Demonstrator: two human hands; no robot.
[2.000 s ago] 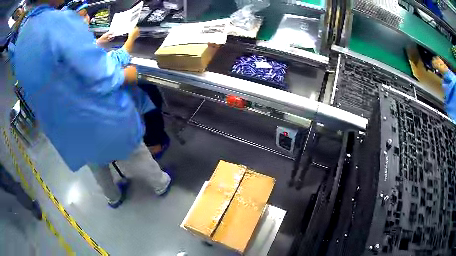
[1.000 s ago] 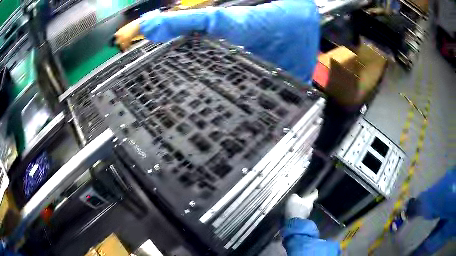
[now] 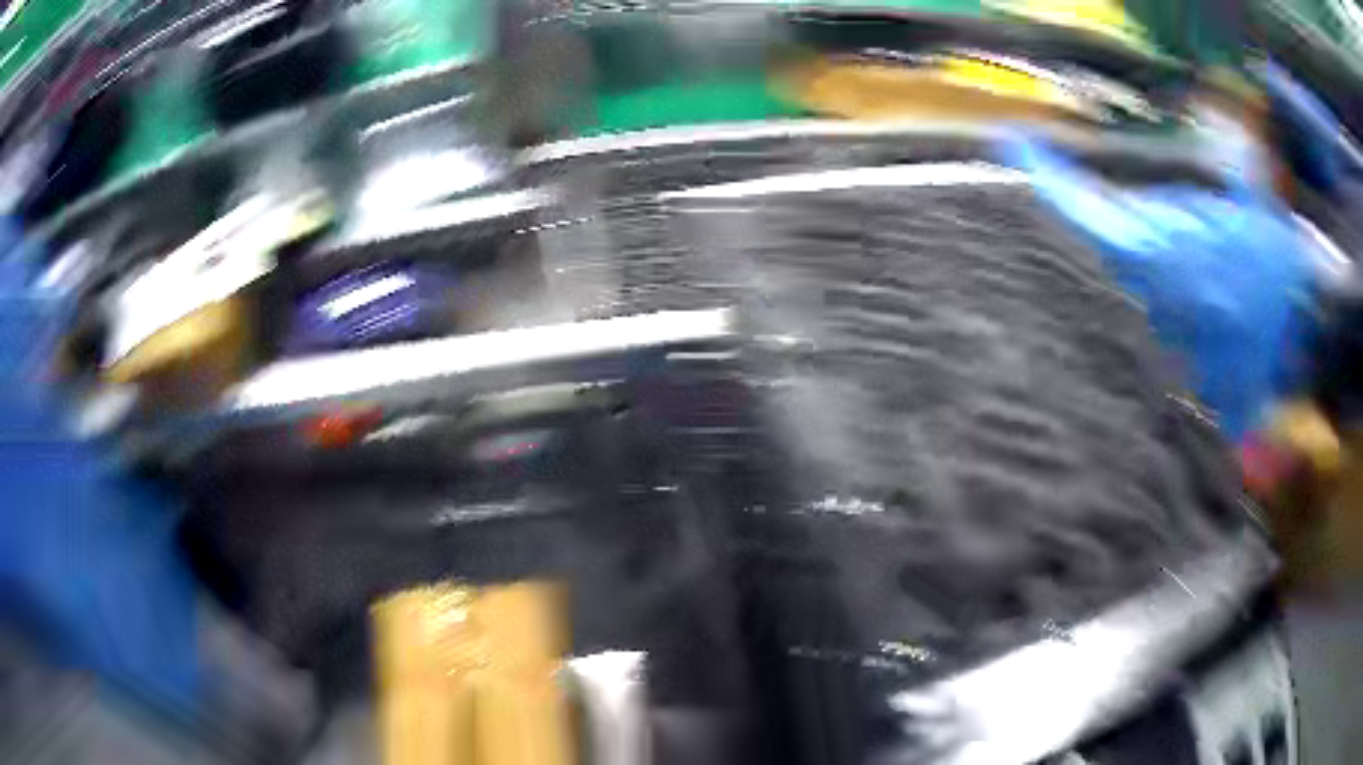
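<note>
The picture is heavily blurred by motion. The stack of black pallets (image 3: 987,389) fills the middle and right, its top face blurred, with pale edges along its lower right side. The brown carton (image 3: 476,680) stands low at the bottom left of centre, cut off by the lower edge, with a pale flat surface (image 3: 613,695) at its right. Neither my left hand nor my right hand can be made out.
A bench rail (image 3: 493,356) runs left of the stack. A purple-blue component bin (image 3: 366,304) and a line-side carton (image 3: 187,341) with white paper (image 3: 217,269) lie behind it. Blue-clothed people stand at left (image 3: 90,553) and right (image 3: 1218,284).
The view has swung back left, so the bench and carton show more fully and the stack sits further right. The white-gloved hand beside the stack's pale edges is no longer visible.
</note>
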